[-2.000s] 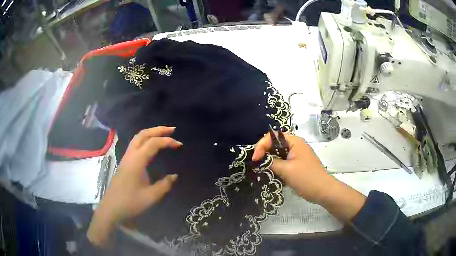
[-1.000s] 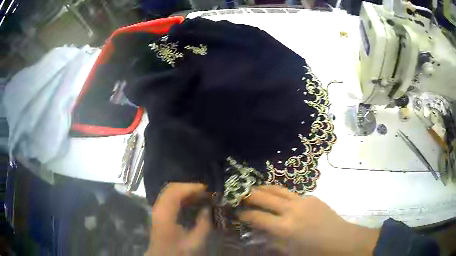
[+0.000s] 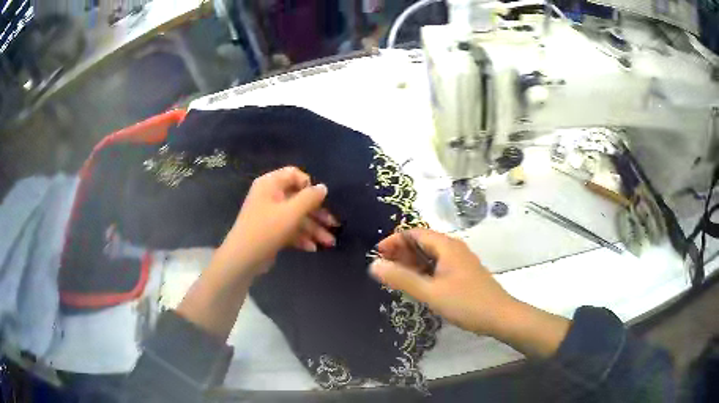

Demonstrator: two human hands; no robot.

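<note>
The black embroidered fabric panel [image 3: 315,142] lies spread on the white table, its scalloped embroidered border [image 3: 398,189] running down the right side. My left hand [image 3: 288,208] is raised over the middle of the panel, fingers curled; whether it holds a thread cannot be told. My right hand [image 3: 445,275] is over the border, with the dark thread snips [image 3: 419,249] held in its fingers, mostly hidden by them. The fingertips of my two hands are apart.
The sewing machine head [image 3: 465,102] stands at the right. Tweezers [image 3: 575,227] and an orange-handled tool [image 3: 605,191] lie beside it. The red-rimmed tray [image 3: 102,300] is at the left, partly under the panel, with pale cloth [image 3: 35,252] beyond it.
My hands have come apart from the gathered near edge and moved up over the panel. The panel's lower part is spread flatter. The view has swung, shifting the machine left.
</note>
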